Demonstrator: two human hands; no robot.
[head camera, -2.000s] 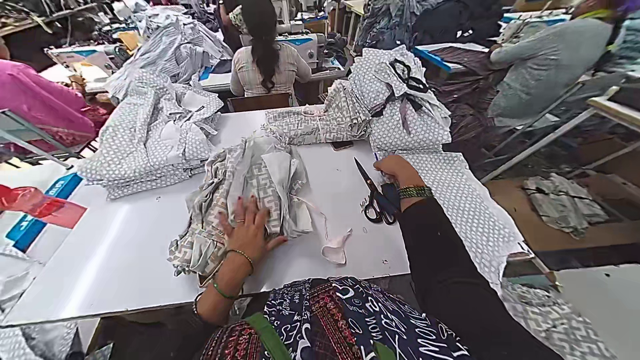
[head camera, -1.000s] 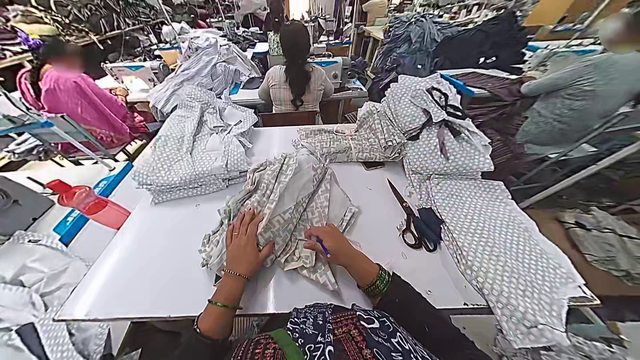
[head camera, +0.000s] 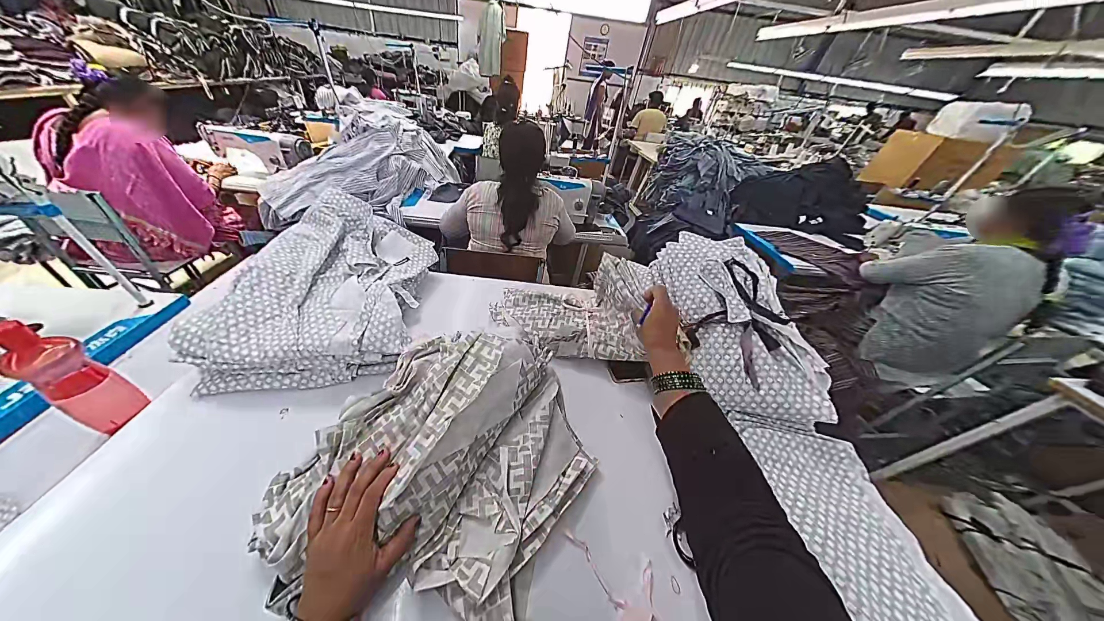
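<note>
My left hand (head camera: 354, 526) lies spread on a crumpled pile of grey-and-white geometric-print fabric (head camera: 466, 431) on the white table (head camera: 216, 483). My right hand (head camera: 662, 332) is stretched forward with a blue pen (head camera: 644, 314) in its fingers. It is at the right end of a folded bundle of the same print (head camera: 561, 323), beside a stack of dotted fabric (head camera: 742, 345); whether it grips the cloth is unclear. A dark phone-like object (head camera: 628, 371) lies below the bundle. The scissors are mostly hidden by my right sleeve, with part of a handle (head camera: 681, 543) showing.
Dotted fabric is stacked at the back left (head camera: 302, 302) and hangs over the right edge (head camera: 845, 517). A red translucent bottle (head camera: 69, 379) lies at the left. Co-workers sit ahead (head camera: 509, 207), at left (head camera: 138, 181) and at right (head camera: 957, 293), near sewing machines.
My right hand has moved forward from the near fabric pile to the folded bundle, still with the pen. My left hand remains on the pile. The view has tilted up.
</note>
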